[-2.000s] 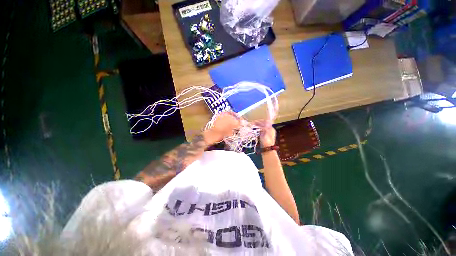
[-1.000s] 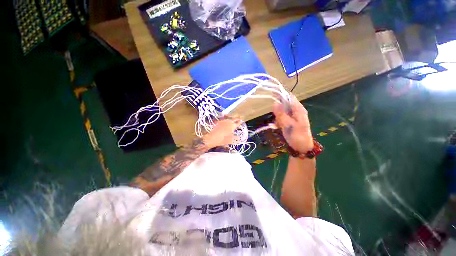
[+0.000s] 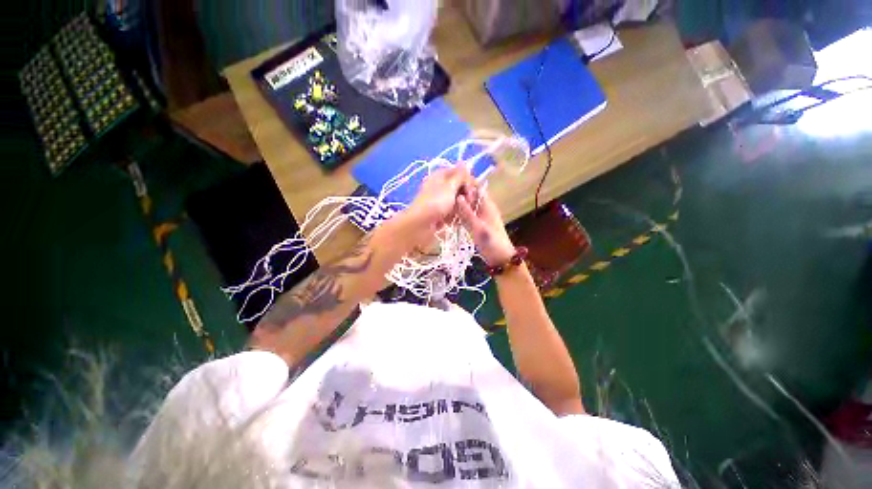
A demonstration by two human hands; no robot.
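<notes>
A bundle of thin white cables hangs in tangled loops below my hands, in front of my white shirt. My left hand, on the tattooed arm, is closed on the cables. My right hand, with a dark red bead bracelet at the wrist, meets it and also grips the cables. A blurred loop of cable stands out beyond both hands over a blue folder. Loose cable ends trail left past the desk edge. The fingertips are partly hidden by each other.
The light wood desk holds a black tray with green-yellow boards, a clear plastic bag and a second blue folder crossed by a dark cord. A black object is left of the desk; a brown seat is near its front edge.
My right hand has come back in from the right and now meets my left hand. Both hands are farther forward, and the cable loop has swung forward.
</notes>
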